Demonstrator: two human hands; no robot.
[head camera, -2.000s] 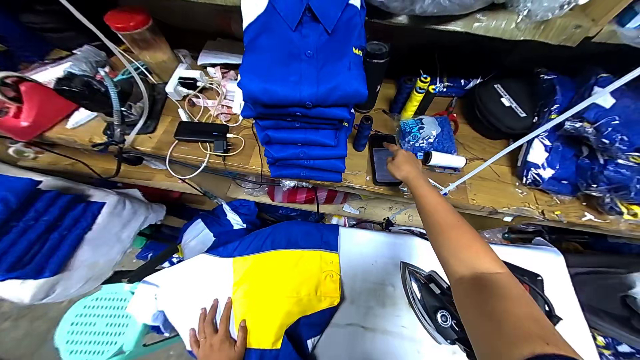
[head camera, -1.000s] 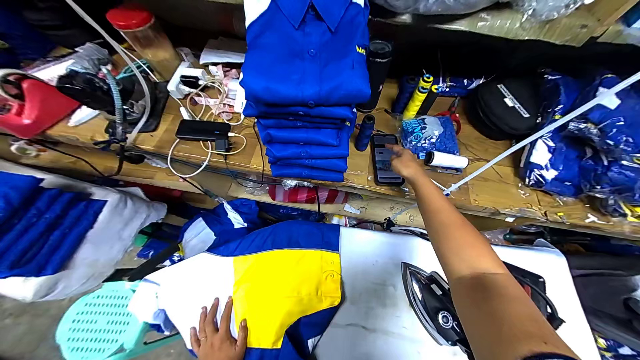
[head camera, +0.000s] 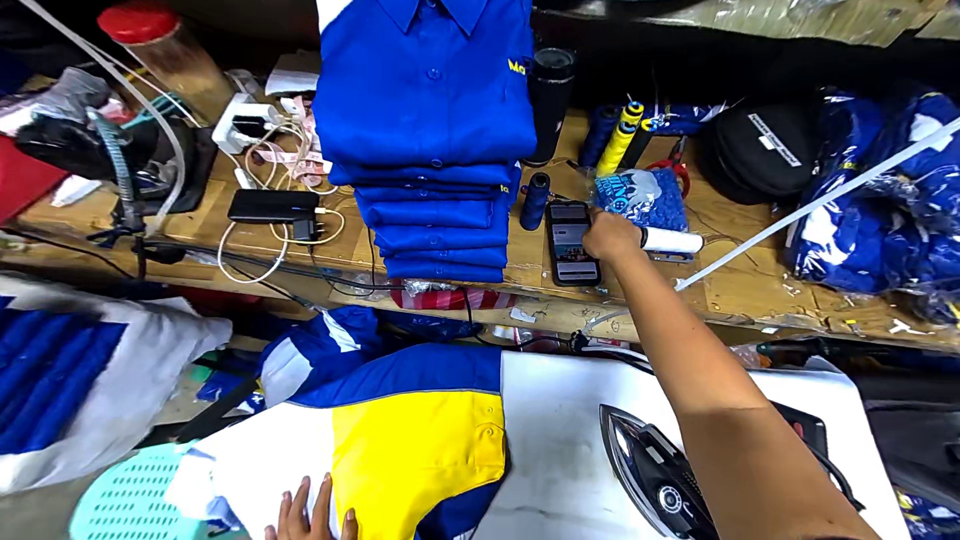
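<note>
My right hand (head camera: 609, 235) reaches over the wooden shelf and touches the right side of a smartphone (head camera: 573, 259) lying flat with its screen lit. My left hand (head camera: 311, 517), at the bottom edge and partly cut off, rests flat with fingers apart on a white, yellow and blue shirt (head camera: 412, 450). That shirt lies spread over a white ironing surface (head camera: 562, 420). Under my right forearm is a black steam iron (head camera: 652, 472) on its side, partly hidden. Left of the phone stand a navy thread spool (head camera: 535, 201) and a stack of folded blue shirts (head camera: 435, 150).
Yellow thread cones (head camera: 621, 139), a bag of blue beads (head camera: 649, 199), a white roll (head camera: 675, 241) and a round black case (head camera: 761, 154) sit right of the phone. A power bank (head camera: 274, 206) with cables lies left. A white rod (head camera: 817, 202) slants across the shelf; a green stool (head camera: 127, 495) stands lower left.
The phone screen, dark two seconds ago, now shows bright content. My right hand has shifted slightly at the phone's edge. My left hand has stayed on the shirt.
</note>
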